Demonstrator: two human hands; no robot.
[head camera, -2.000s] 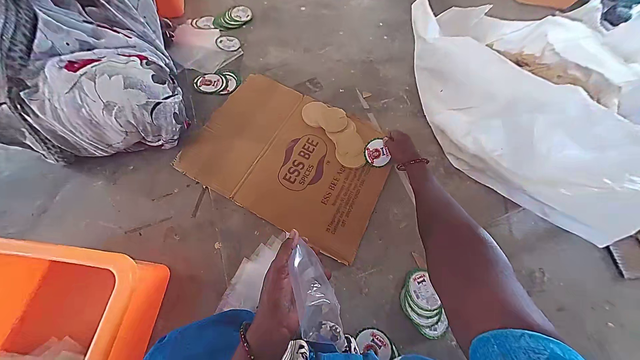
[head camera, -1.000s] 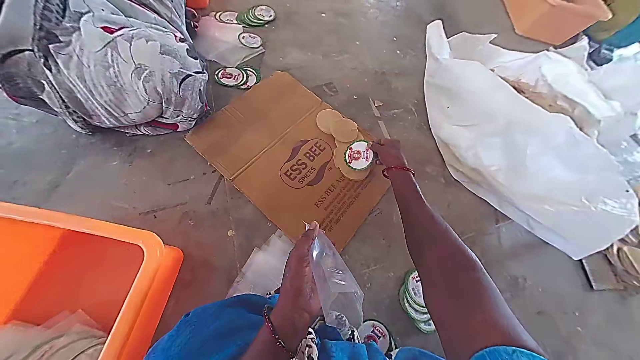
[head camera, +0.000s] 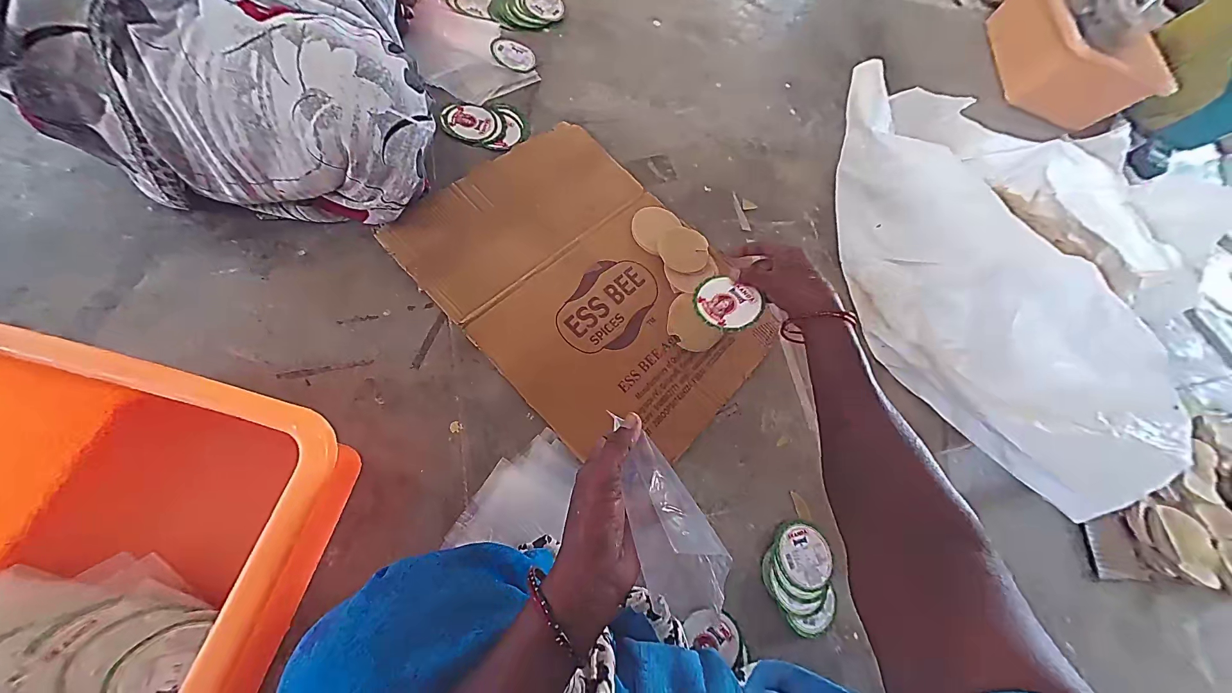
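My left hand (head camera: 604, 515), low in the middle of the head view, grips a clear plastic bag (head camera: 669, 529) near its upper edge. Over the right part of a flattened cardboard sheet (head camera: 520, 231), my right hand (head camera: 784, 279) has its fingers at a round printed label with a green rim (head camera: 729, 303). That label overlaps several flat tan discs (head camera: 684, 249) lying on the cardboard. Beside my left hand, more clear bags (head camera: 510, 496) lie on the floor. A small pile of round labels (head camera: 801, 577) rests below my right forearm, and another label (head camera: 712, 630) is partly hidden by blue cloth.
An orange crate (head camera: 289, 414) at lower left holds filled clear bags. Large white sheeting (head camera: 1001, 289) lies at right, near more tan discs (head camera: 1189, 525). Another person's patterned clothing (head camera: 279, 115) is at upper left, beside labels (head camera: 472, 123). An orange container (head camera: 1073, 63) stands at upper right.
Two seconds ago the label at my right hand was beside the tan discs; now it overlaps them. My left hand still grips the clear bag. The view has shifted somewhat.
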